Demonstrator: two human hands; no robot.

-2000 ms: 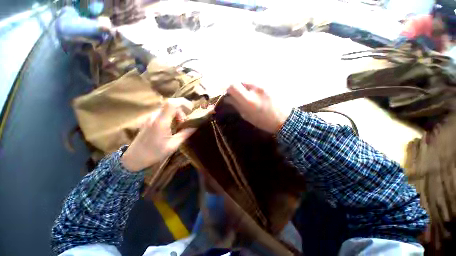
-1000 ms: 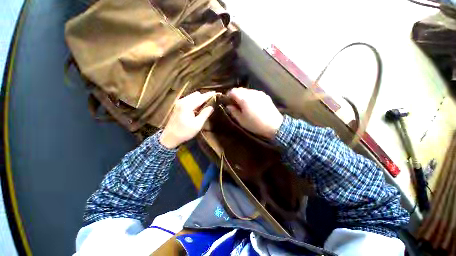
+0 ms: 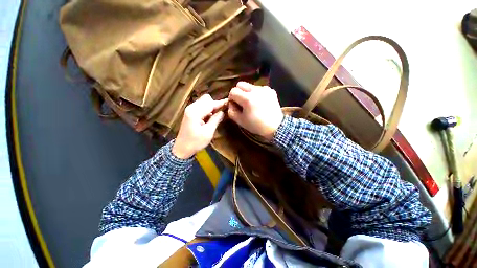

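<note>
A tan-brown bag [image 3: 272, 172] lies over the lap, its dark inside facing up. My left hand [image 3: 200, 124] pinches the bag's top edge at its far corner. My right hand [image 3: 255, 108] pinches the same corner, its fingertips almost touching the left ones. The fingers hide the pinched spot, and I cannot tell if a small part is held there. One thin strap [image 3: 235, 201] hangs over the near side of the bag. The handle loops [image 3: 400, 89] stand out to the right over the table edge.
A heap of tan bags [image 3: 120, 57] lies at upper left, beyond my hands. Red strips [image 3: 413, 162] run along the white table's edge. A hammer [image 3: 451, 157] and a small silvery tool [image 3: 472, 183] lie at right. Brown folded parts [image 3: 465, 246] are at lower right. The dark floor [image 3: 68, 172] has yellow lines.
The view has tilted down from the wide table to the lap. Both hands stay at the bag's corner; the right fingers are now more curled. The handle loops show more fully at right.
</note>
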